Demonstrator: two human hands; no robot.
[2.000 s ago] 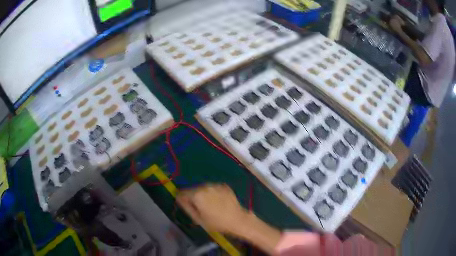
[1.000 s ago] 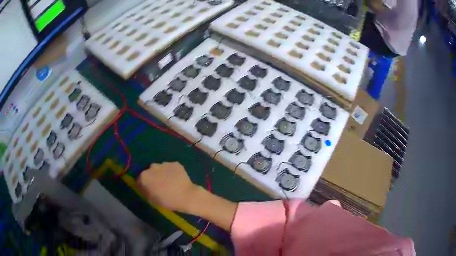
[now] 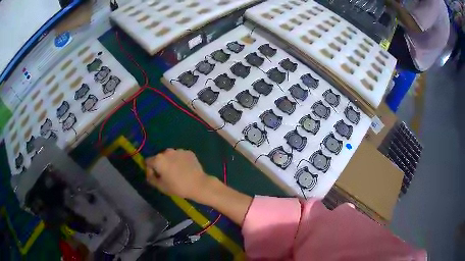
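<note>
My right hand [image 3: 176, 172] is a loose fist over the green mat, right of the test fixture; its fingertips are turned away, so I cannot tell if it holds something small. My left hand is not in view. The grey metal fixture [image 3: 84, 204] stands at the lower left, blurred, with its pale base plate [image 3: 120, 188]. Test lead ends [image 3: 176, 235] lie by the plate's lower right. A foam tray [image 3: 242, 173] right of centre holds rows of dark round speaker drivers [image 3: 280, 157] with thin wires. The left foam tray [image 3: 71, 145] is partly filled.
A red cable [image 3: 173, 102] loops over the mat between the trays. Two foam trays with tan hollows stand behind [image 3: 153, 43], [image 3: 377, 102]. Cardboard [image 3: 369, 178] and a black gridded tray [image 3: 404, 153] are at the right. A person's sleeve [image 3: 425, 30] shows at the top right.
The view has swung right and down, shifting the trays left and up in the picture. My right hand remains a loose fist near the fixture. The monitor's green box has left view.
</note>
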